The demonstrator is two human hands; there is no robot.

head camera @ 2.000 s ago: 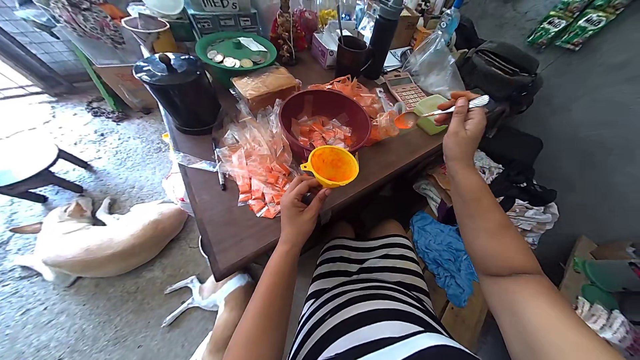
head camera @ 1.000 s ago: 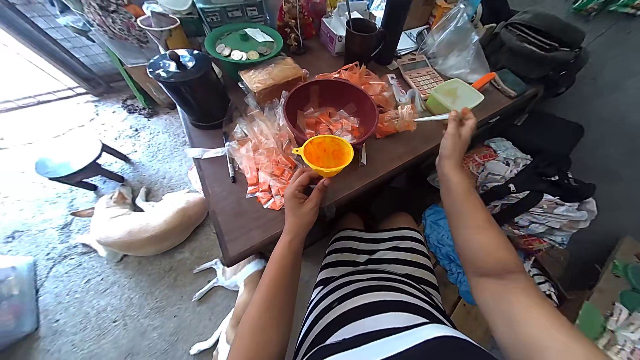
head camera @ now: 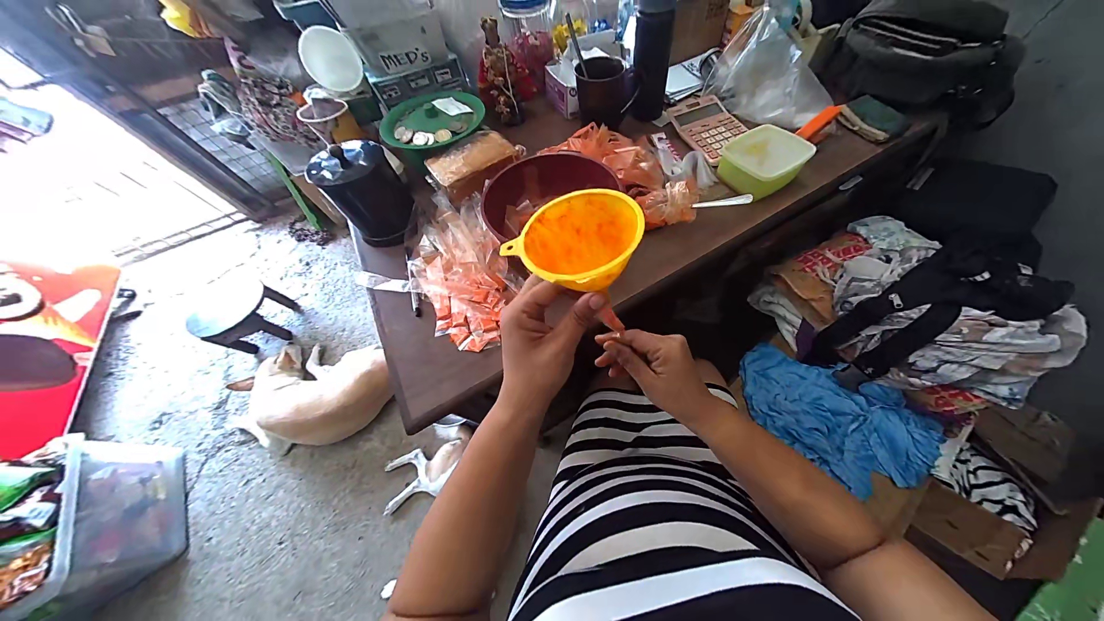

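My left hand [head camera: 548, 332] grips a yellow plastic funnel [head camera: 580, 237] near its underside; orange residue coats the inside. Below the funnel, my right hand [head camera: 655, 366] pinches the lower end of a small clear plastic bag [head camera: 611, 319] with orange contents. Behind the funnel sits a dark red bowl [head camera: 552, 177], partly hidden. Filled orange packets [head camera: 466, 306] lie heaped to its left, and bundled ones [head camera: 612, 155] lie behind and right of it. A white spoon handle [head camera: 723, 203] sticks out beside a light green container [head camera: 766, 159], which has an orange handle [head camera: 818, 122] beside it.
On the wooden table [head camera: 440, 379] are a black lidded pot [head camera: 362, 190], a green dish of coins [head camera: 431, 121], a calculator [head camera: 705, 129] and a dark mug [head camera: 604, 90]. Dogs [head camera: 323, 397] lie on the floor near a stool [head camera: 237, 315]. Clothes [head camera: 837, 414] are piled at right.
My right hand has moved from the green container to below the funnel and no longer holds the white spoon. My left hand still holds the funnel. The view has shifted.
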